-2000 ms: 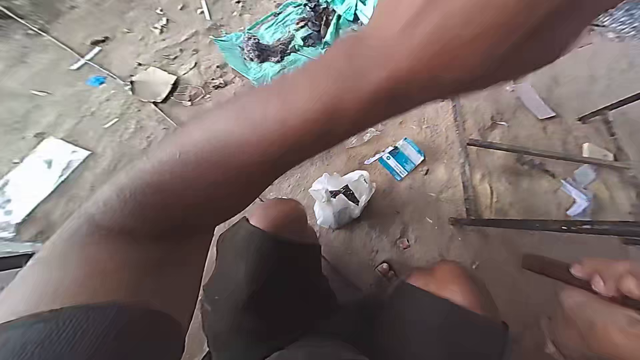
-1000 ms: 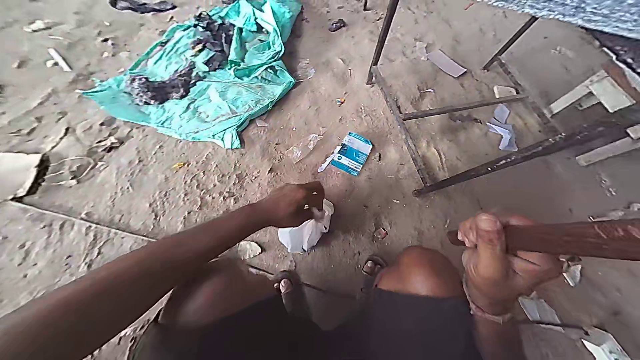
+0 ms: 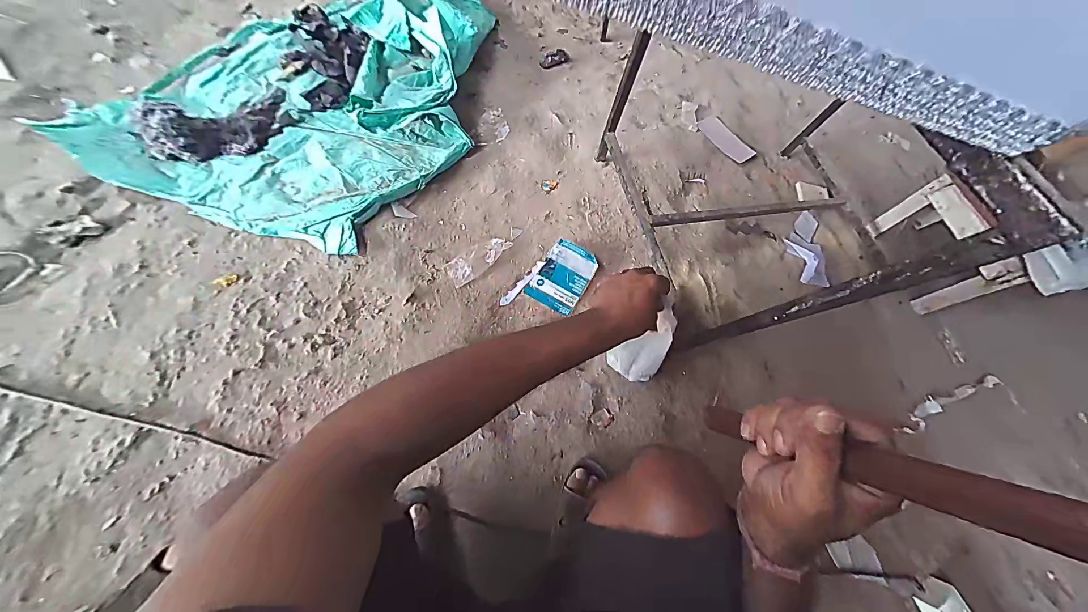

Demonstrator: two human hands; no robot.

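My left hand grips the gathered top of a small white plastic bag, which hangs or rests just above the sandy ground; which of the two I cannot tell. Around a reddish-brown bar, my right hand is closed, with the bar's short end sticking out to the left. The bar runs out of view at the right edge. Beside my left hand lies a blue and white printed packet, with clear plastic scraps to its left.
A green sheet with dark clumped material lies at the upper left. At the right stands a dark frame with thin legs, below a surface edged with silvery fringed cloth. Paper scraps and wooden pieces lie near it.
My left hand, raised across the view two seconds ago, came down to the white bag and now holds it farther right, close to the frame. The view has shifted. My right hand stays on the bar.
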